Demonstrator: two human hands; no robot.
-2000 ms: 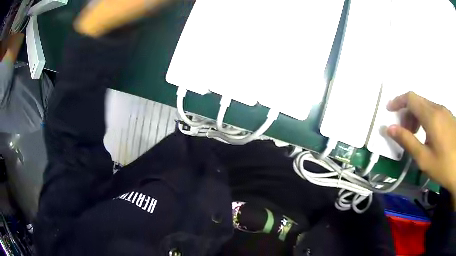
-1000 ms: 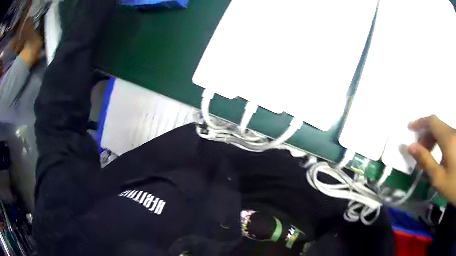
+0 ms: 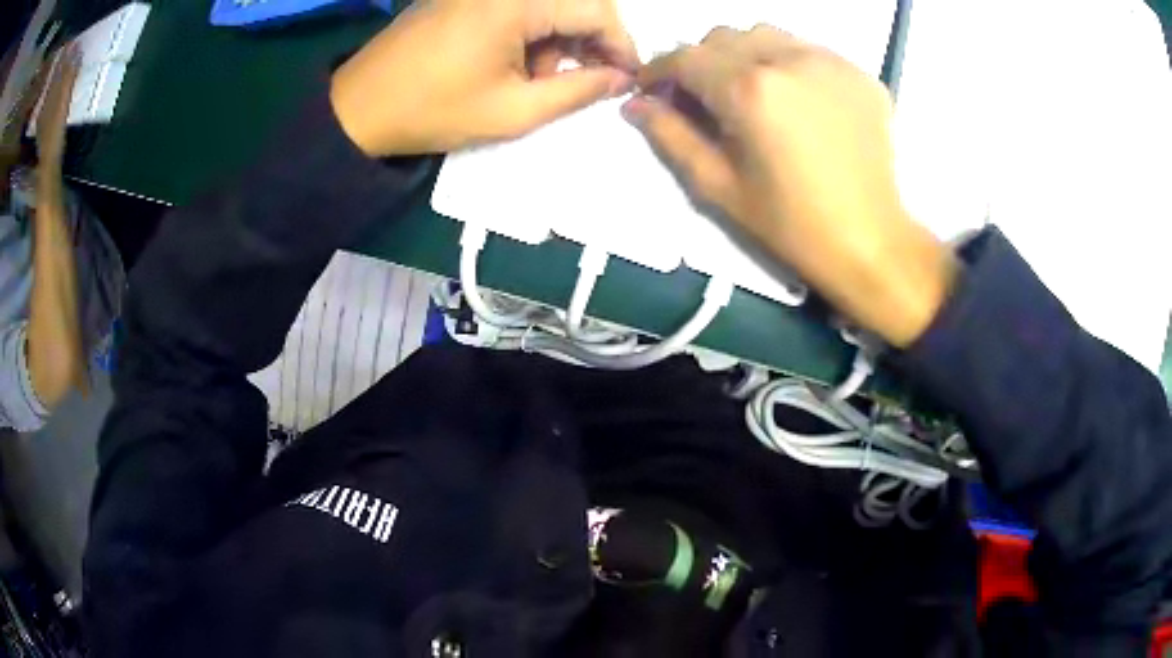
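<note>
White power strips (image 3: 553, 186) lie side by side on the green bench, their white surfaces glaring and without readable detail. My left hand (image 3: 501, 77) and my right hand (image 3: 784, 154) are over these strips, with their thumbs and fingertips meeting. The fingers are pinched together; whether a tiny piece is between them is too small to tell. White power cords (image 3: 704, 321) leave the near ends of the strips and bend over the bench edge. More white strips (image 3: 1041, 142) lie to the right, partly behind my right forearm.
A blue parts tray (image 3: 289, 13) is cut off at the top edge. Coiled white cords (image 3: 823, 437) hang at the near bench edge. A red bin (image 3: 1003, 572) is below at right. At far left, another person's arm (image 3: 54, 270) reaches toward white pieces (image 3: 109, 71) on the green bench (image 3: 206, 116).
My left hand has come back into view from the upper left. My right hand has moved left from the right strips. Their fingertips now meet over the middle strips.
</note>
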